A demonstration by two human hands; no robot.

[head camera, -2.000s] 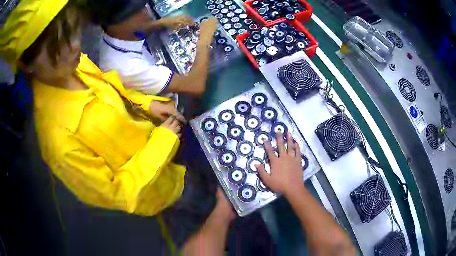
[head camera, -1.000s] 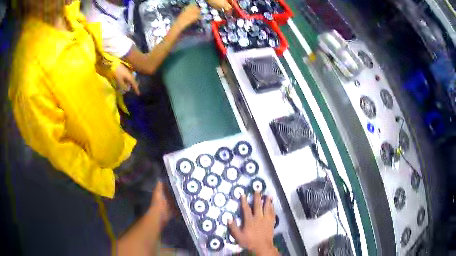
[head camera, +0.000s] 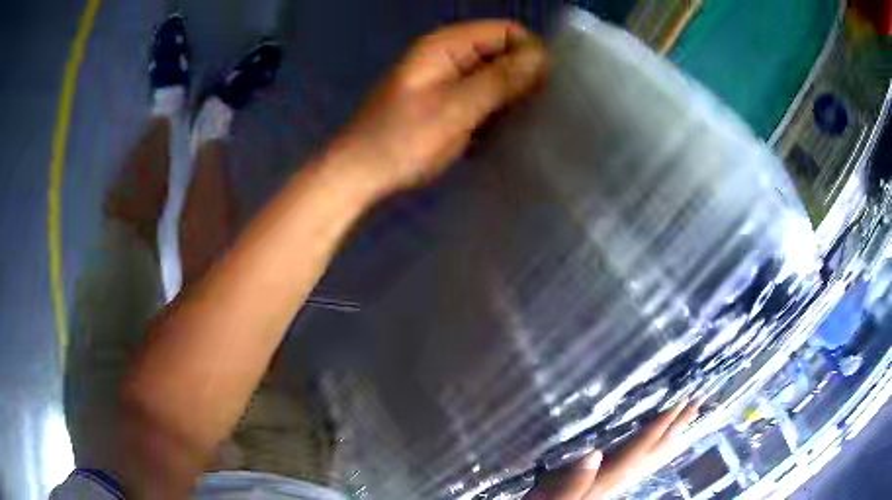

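Observation:
A large, shiny, see-through ribbed stack of blister trays (head camera: 636, 234) fills the centre and right of the view, streaked by motion blur. My left hand (head camera: 455, 93) is at its upper left corner, fingers curled onto the edge. My left forearm crosses from the lower left. My right hand (head camera: 631, 464) is at the stack's lower edge, partly hidden and cut off by the picture's bottom, with a few fingers showing against it. No black discs can be made out in the stack.
Legs with dark shoes (head camera: 171, 54) stand on the grey floor at upper left, beside a yellow lane line (head camera: 56, 195). A green belt surface (head camera: 748, 59) lies at upper right, with a red edge beyond. Blurred glossy clear items (head camera: 729, 464) lie at lower right.
The view has swung down from the bench to the floor. The tray of round parts, the fans and the other people's upper bodies are out of view. Both hands are now on a clear stack.

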